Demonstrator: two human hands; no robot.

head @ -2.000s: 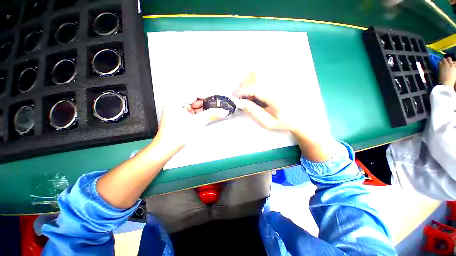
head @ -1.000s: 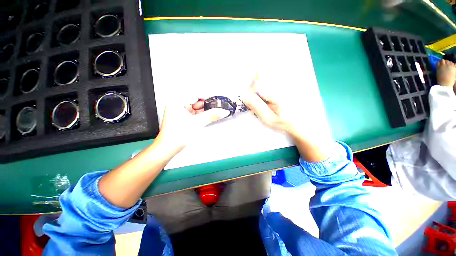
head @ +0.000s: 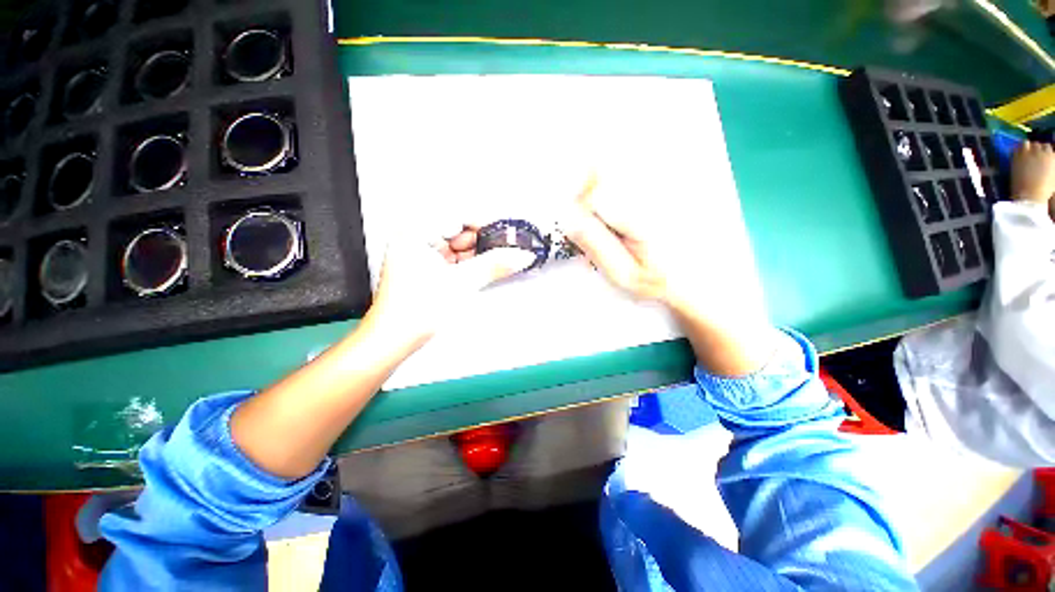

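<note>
A round black watch case (head: 510,238) is held in my left hand (head: 430,280), above the white paper sheet (head: 521,127). My left thumb lies over its near edge and the fingers are behind it. My right hand (head: 619,251) is just right of the case, with its fingertips low over a small pile of black parts (head: 562,244) on the sheet. The index finger is raised and pale from glare. I cannot tell whether the right fingertips pinch a part.
A black foam tray (head: 185,312) with round watches in its pockets is at the left. Another foam tray (head: 908,231) is at the right, beside a person's white sleeve (head: 1018,260). Clear film (head: 122,428) lies near the bench's front left edge. A red stool (head: 484,449) shows below.
My right hand has moved from the watch case slightly right, and the small parts now show beneath its fingertips. My left hand still holds the case in nearly the same place.
</note>
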